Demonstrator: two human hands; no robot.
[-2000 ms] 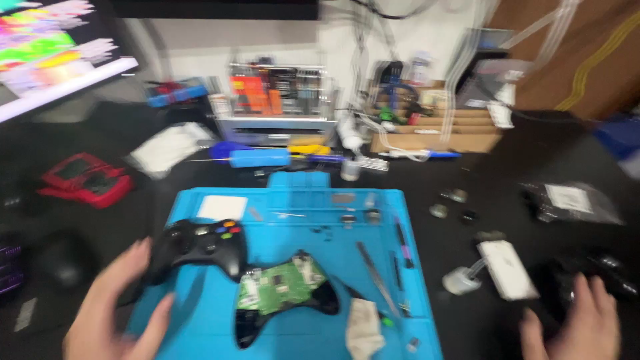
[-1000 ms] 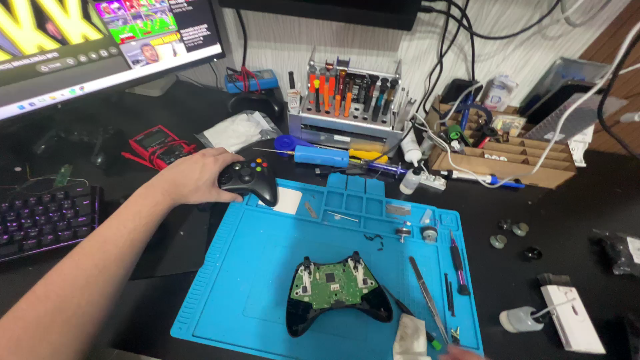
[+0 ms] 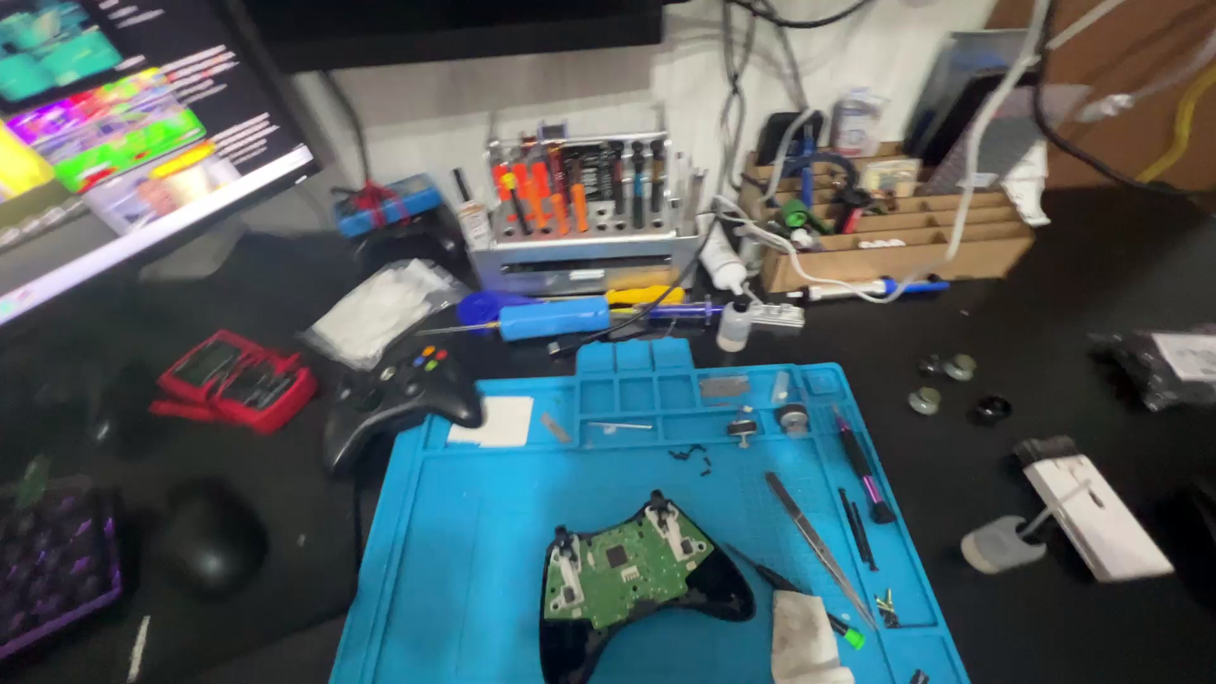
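Note:
Neither of my hands shows in the head view. An opened game controller half with a green circuit board (image 3: 632, 575) lies on the blue silicone repair mat (image 3: 456, 560). A whole black game controller (image 3: 404, 394) rests across the mat's upper left corner and the black desk. Right of the opened controller lie metal tweezers (image 3: 817, 541), a stained cloth (image 3: 803, 636) over a dark tool with a green end, and a purple and black screwdriver (image 3: 864, 470). Small black screws (image 3: 691, 458) sit near the mat's tray compartments. A white card (image 3: 492, 424) is partly under the controller.
A red multimeter (image 3: 237, 380), a black mouse (image 3: 214, 541) and a keyboard (image 3: 57, 560) are at left. Behind the mat stand a screwdriver rack (image 3: 584, 252) and a cardboard organizer (image 3: 893, 256). A dispenser bottle (image 3: 1002, 544) and a white box (image 3: 1102, 518) lie at right.
My left hand, which held the black controller at the mat's upper left, has let go and left the view. The controller now lies there. The view has shifted.

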